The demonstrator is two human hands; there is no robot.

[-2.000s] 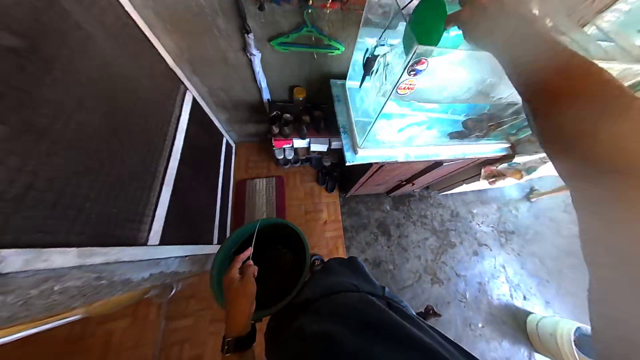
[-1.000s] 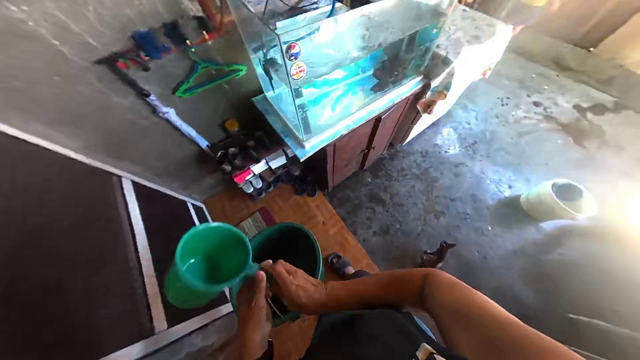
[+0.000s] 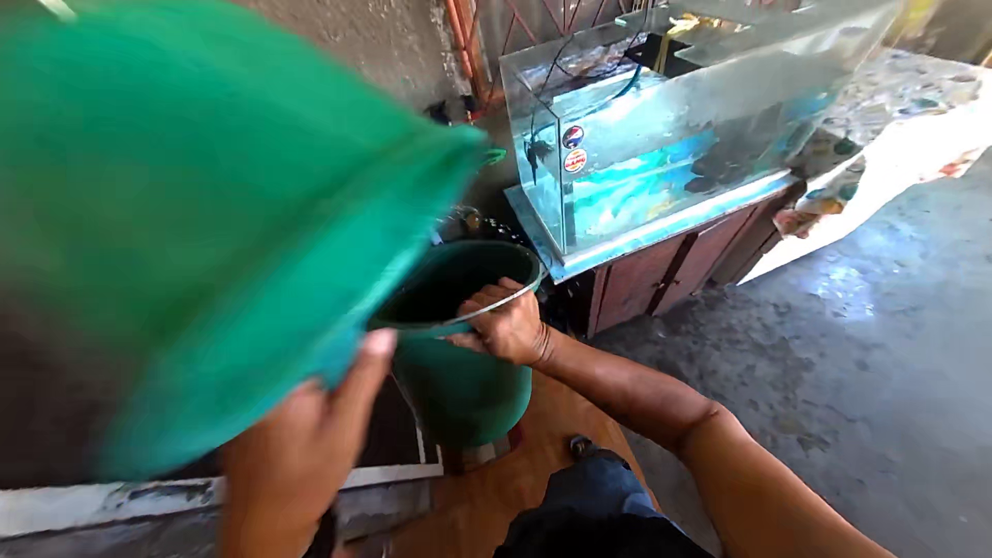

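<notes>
My left hand (image 3: 310,434) holds a green plastic pitcher (image 3: 209,194) by its handle side; blurred and close to the camera, it fills the upper left. My right hand (image 3: 504,322) grips the rim of a dark green plastic bucket (image 3: 465,387), thumb outside and fingers over the edge. The bucket's inside is dark, so its contents cannot be told. Beyond it stands a glass aquarium (image 3: 643,147) with water, a blue backing and two round stickers on its front glass.
The aquarium rests on a reddish-brown wooden cabinet (image 3: 643,279) with a light blue top. A patterned cloth (image 3: 876,147) hangs at the right. Grey concrete floor (image 3: 775,403) meets a brown tiled strip (image 3: 496,504), where my foot shows. A white-framed dark panel lies at the lower left.
The pitcher has come up much closer to the camera in my left hand. My right hand, close to my left one a second ago, now holds the bucket rim. The view has shifted.
</notes>
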